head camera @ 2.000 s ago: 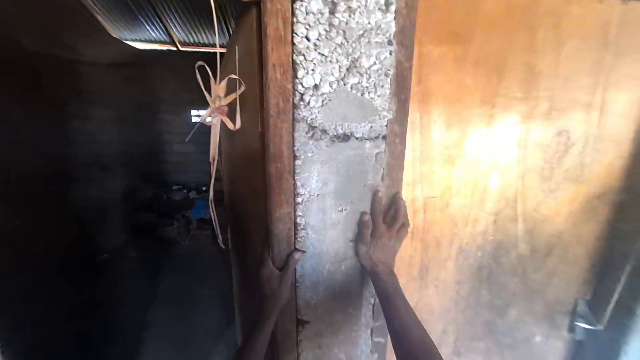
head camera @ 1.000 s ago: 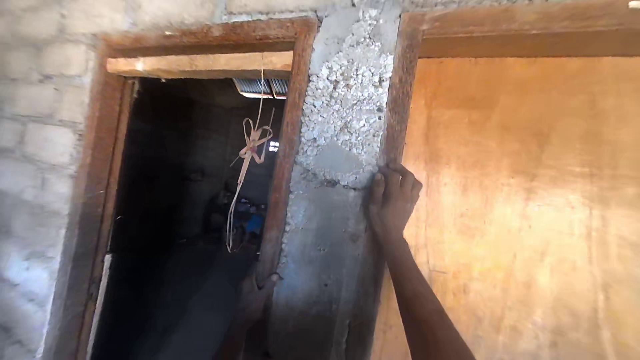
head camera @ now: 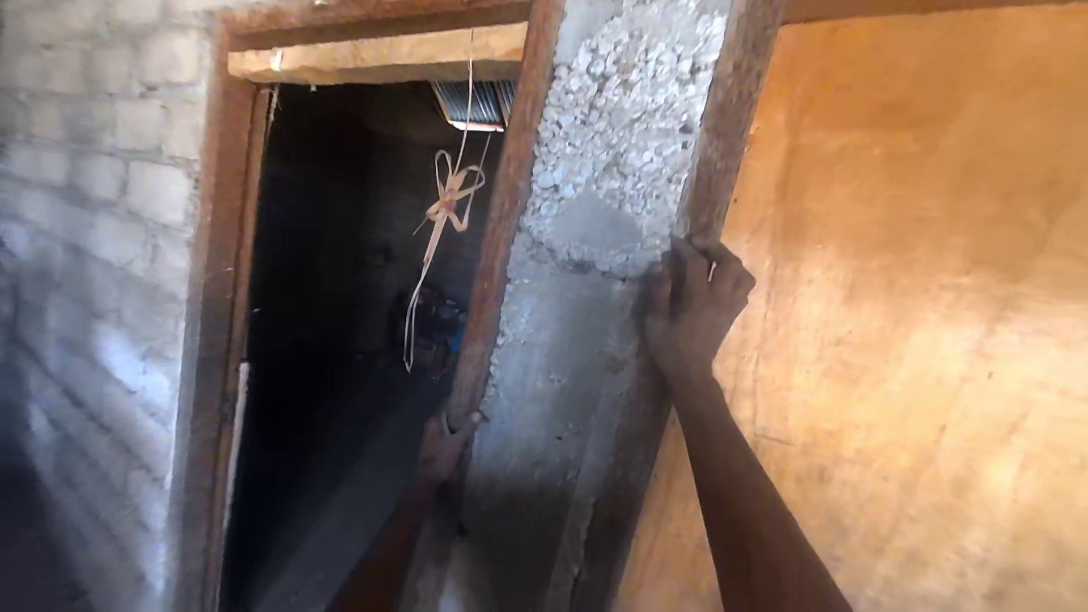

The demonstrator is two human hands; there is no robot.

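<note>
A rough concrete pillar, pebbly in its upper part, stands between two wooden door frames. Low on its left side, my left hand grips the wooden door jamb, its thumb near the concrete's edge. Higher up, my right hand is curled around the edge of the right wooden jamb, with the fingers against wood and concrete. A knotted tan strip hangs in the doorway, left of the pillar.
Beyond the left doorway lies a dark room with blurred items and a corrugated metal sheet overhead. A block wall stands at the left. On the right is a plywood panel. A wooden lintel crosses the doorway.
The view has swung, showing the left door jamb and block wall that were out of sight two seconds ago. Both hands remain at the pillar's sides.
</note>
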